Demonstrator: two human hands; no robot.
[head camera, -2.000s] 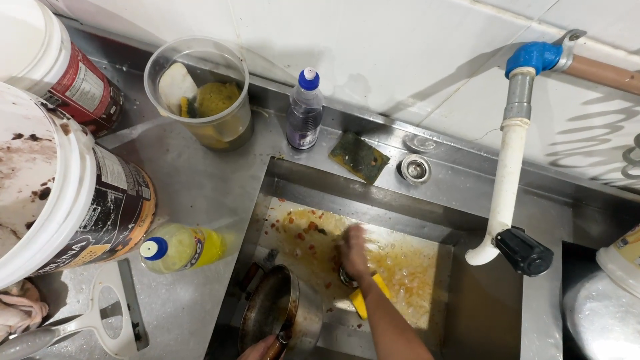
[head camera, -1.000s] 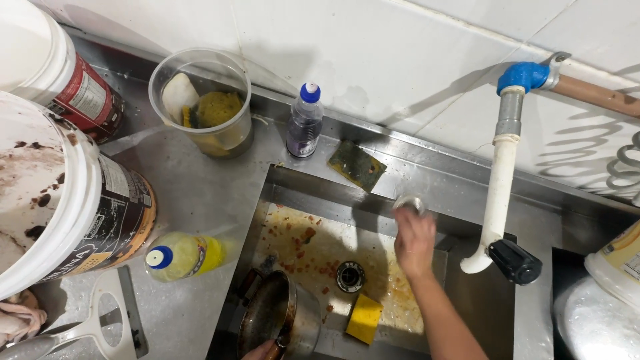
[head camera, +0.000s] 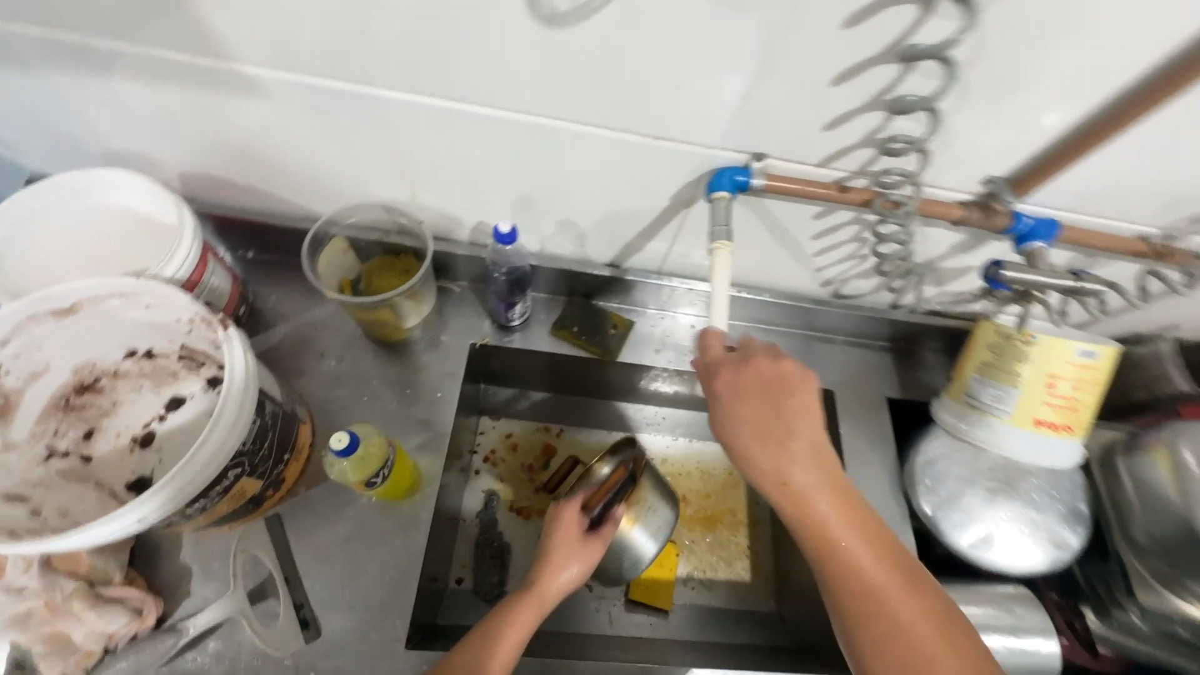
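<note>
In the sink (head camera: 441, 562), my left hand (head camera: 574, 544) grips the dark handle of a metal pot (head camera: 637, 525), which is tilted on its side. My right hand (head camera: 759, 403) is closed around the lower end of the white pipe faucet (head camera: 720, 281), covering its tap. A yellow sponge (head camera: 656, 577) lies on the sink floor beside the pot, among brownish food bits and yellow liquid. The sink's drain is not visible. Behind the sink, a worn green scouring pad (head camera: 592, 328) lies near a bottle of purple liquid (head camera: 509, 277).
Left of the sink stand a bottle of yellow liquid (head camera: 373, 461), a clear tub with sponges (head camera: 370, 272) and two large white buckets (head camera: 122, 412) (head camera: 103, 225). A white-handled utensil (head camera: 253, 591) lies in front. A yellow-labelled tub (head camera: 1027, 389) and metal pots stand at right.
My right hand has moved from the sink's back rim to the faucet. My left hand has tilted the pot and shifted it toward the sponge. The view has swung right.
</note>
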